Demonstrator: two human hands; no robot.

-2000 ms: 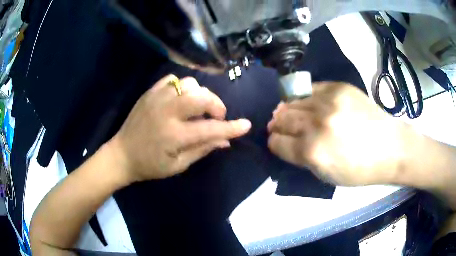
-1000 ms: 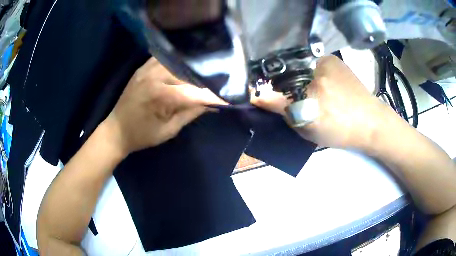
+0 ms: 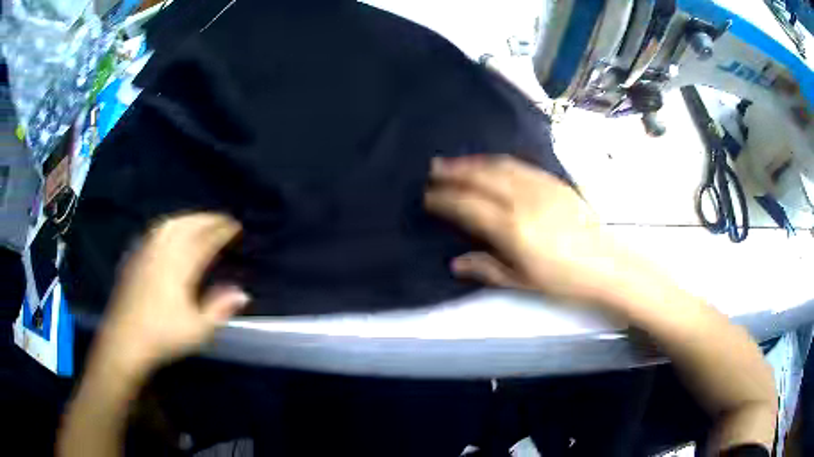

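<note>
A large black fabric panel lies spread over the left and middle of the white table, left of the sewing machine head. My left hand is blurred at the panel's lower left, its thumb and fingers apart. My right hand is blurred over the panel's right part, fingers spread, with nothing seen gripped. The sewing machine stands at the upper right. The cloth's right edge lies left of the presser foot area.
Black scissors lie on the table right of the machine head, near dark scraps. A clear patterned plastic bag is at the upper left. A blue-and-white packet is at the far left. The curved table edge runs along the front.
The black cloth has moved left from under the machine head and now lies spread out. Both hands have come off the needle area, moving down and apart. The view has shifted, showing more of the left side.
</note>
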